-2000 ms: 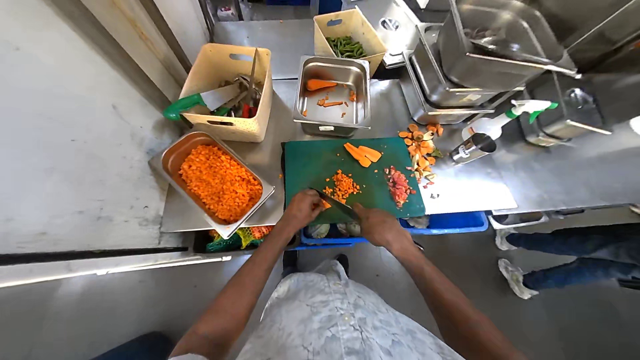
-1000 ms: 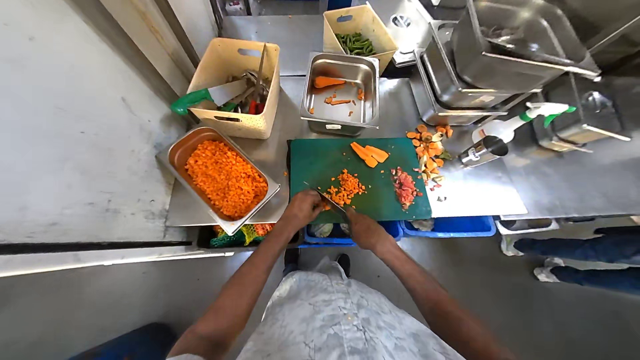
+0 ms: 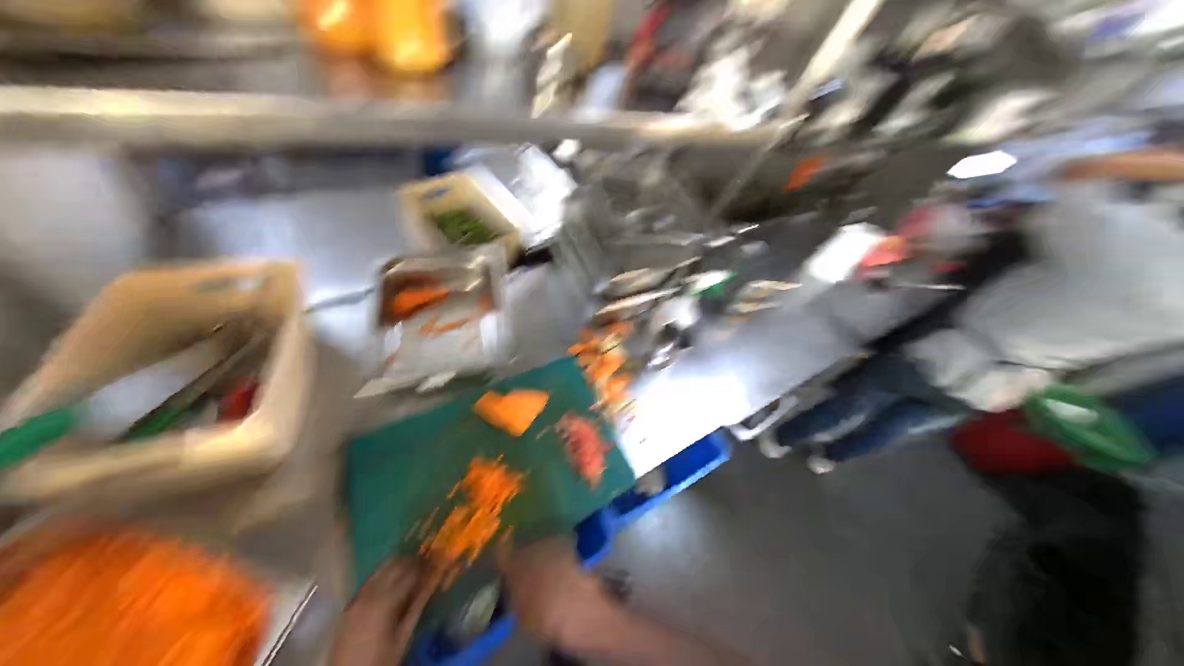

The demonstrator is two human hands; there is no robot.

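Motion blurs the whole head view. My left hand (image 3: 393, 597) is low at the near edge of the green cutting board (image 3: 398, 462), beside a heap of chopped carrot (image 3: 476, 509). My right hand (image 3: 541, 573) lies just right of it, by the same edge. Blur hides the fingers of both hands, and no knife can be made out. Farther up the board are larger carrot pieces (image 3: 511, 410), with a small pile of reddish chopped food (image 3: 583, 447) to their right. Carrot trimmings (image 3: 603, 365) lie past the board's far right corner.
Diced carrot (image 3: 129, 601) fills a pan at lower left. Behind it stands a beige bin (image 3: 301, 370) of utensils. A metal pan (image 3: 495, 324) with carrots and a bin of green vegetables (image 3: 462, 227) are beyond the board. Blue crates (image 3: 694, 460) sit below the counter. People stand at right.
The view has swung sharply up and to the right, bringing people and shelving into sight. My hands remain at the board's near edge; the knife seen between them earlier is lost in blur.
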